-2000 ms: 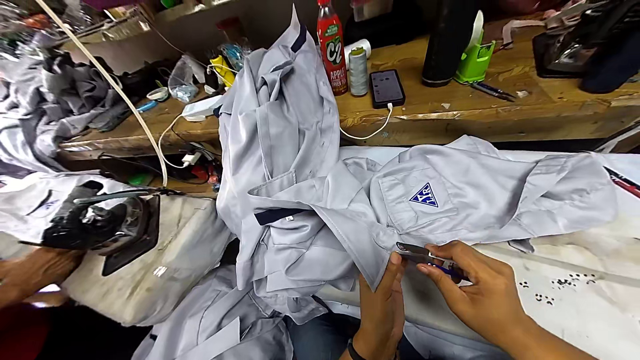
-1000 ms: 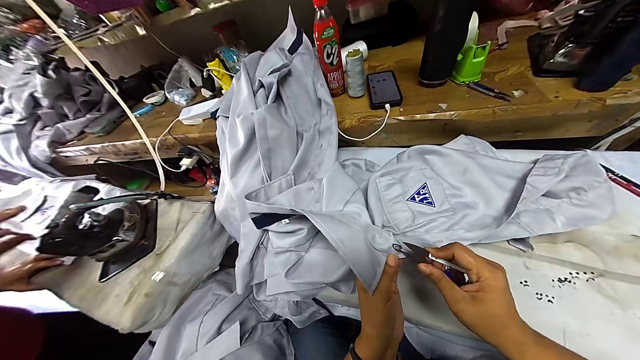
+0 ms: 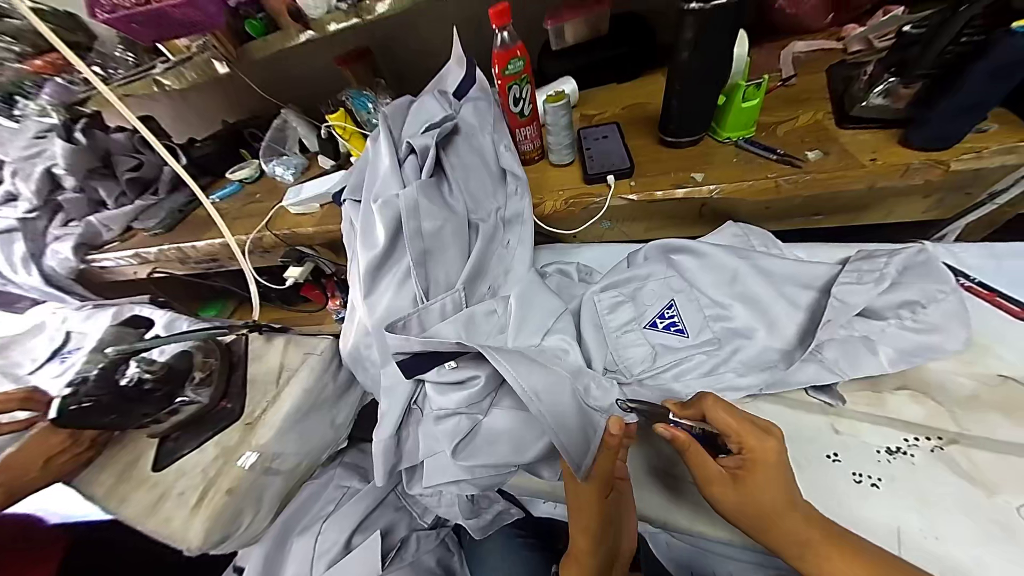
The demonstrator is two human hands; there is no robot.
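A light grey work shirt [image 3: 496,320] lies over the table, its collar spread toward me and a blue triangular badge [image 3: 666,318] on its pocket. My left hand [image 3: 600,496] pinches the fabric edge by the collar point between thumb and fingers. In my right hand [image 3: 728,456] is a small dark-handled cutting tool, perhaps thread snips [image 3: 644,410], its tip touching the fabric just above my left thumb. The exact form of its handles is hidden by my fingers. Several small black bits [image 3: 900,452] lie on the white cloth right of my right hand.
At left, a co-worker's hand [image 3: 24,412] is beside a clothes iron [image 3: 148,380] on a padded board. The wooden shelf [image 3: 768,180] behind holds a red drink bottle [image 3: 516,88], a thread spool [image 3: 558,128], a charging phone [image 3: 606,152], a black flask and a green holder.
The tool's tip has shifted slightly at the fabric edge in my right hand. My left hand stays on the fabric. The co-worker's hand at left has changed its position by the iron.
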